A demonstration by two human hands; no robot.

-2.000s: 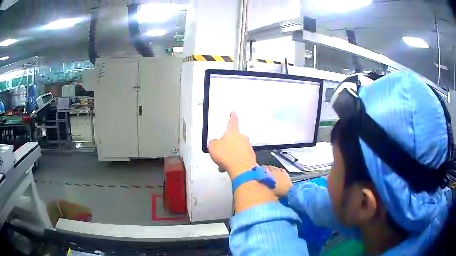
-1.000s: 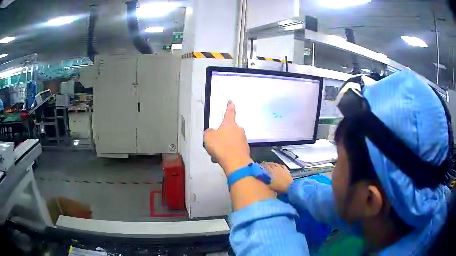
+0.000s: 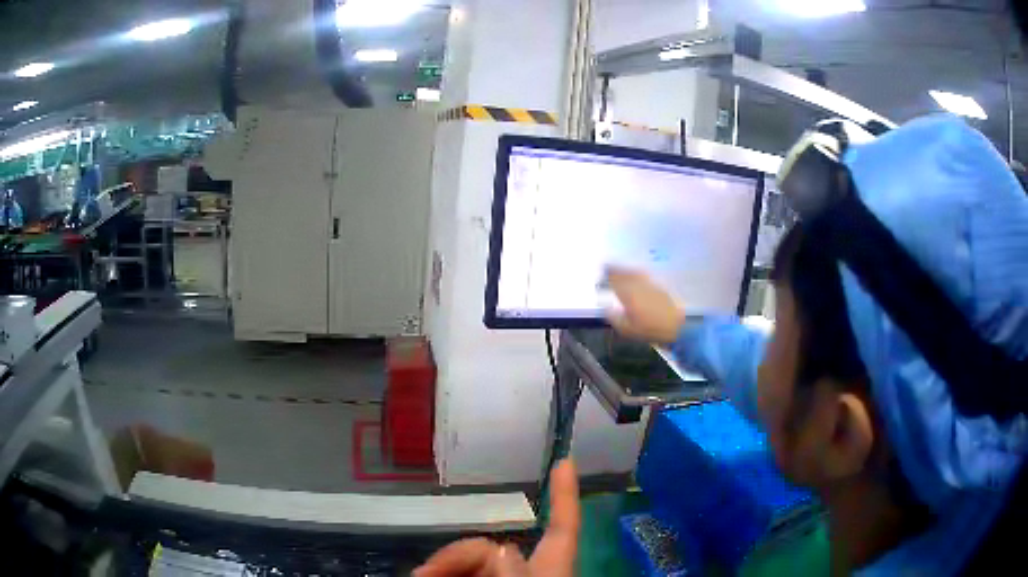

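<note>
The monitor [image 3: 631, 209] is lit, with a mostly white page and faint blue marks near its middle. My right hand [image 3: 513, 555] is bare and cut off by the bottom edge, below the monitor. Its index finger points up, apart from the other fingers, and it holds nothing. Its wrist is out of view. My left hand is not in view. Another person's hand [image 3: 643, 307], blurred, reaches in front of the monitor's lower middle; I cannot tell if it touches the screen.
The other person's blue cap [image 3: 941, 203] fills the right side, close to me. A blue box [image 3: 710, 456] and a small bin of tiny parts [image 3: 652, 546] lie below the monitor. A pale rail [image 3: 327, 504] crosses the lower left. A red box [image 3: 409, 406] stands by the white pillar [image 3: 479, 394].
My right hand has dropped from the monitor to the bottom edge. The other person's hand has risen from below the monitor to in front of it. The view has shifted slightly.
</note>
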